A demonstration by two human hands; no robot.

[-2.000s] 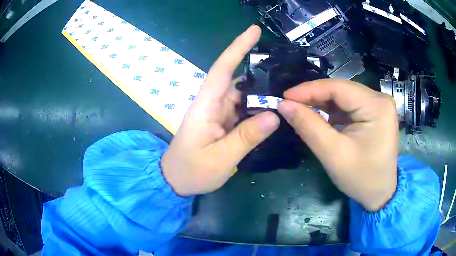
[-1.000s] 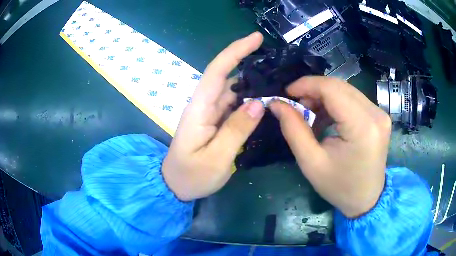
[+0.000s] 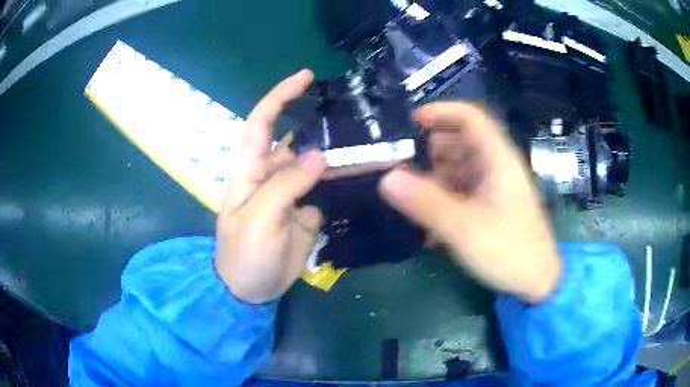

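A black plastic housing is between my hands, with a white adhesive strip lying across it. My left hand grips its left side, thumb at the strip's left end. My right hand is at the housing's right side, blurred, with thumb and fingers apart and the thumb tip near the strip's right end; whether it grips the housing cannot be told. The adhesive tape sheet, white with a yellow edge, lies to the left, partly behind my left hand. A yellow liner piece shows below my left hand.
Taped black housings are heaped beyond and to the right. A silvery and black part lies right of my right hand. Thin white strips are at the right near edge. Small dark pieces lie on the near table edge.
The strip, earlier curved between my fingertips, now lies straight across the housing. Both hands and the housing have shifted left in view. My right fingertips have moved apart from the strip.
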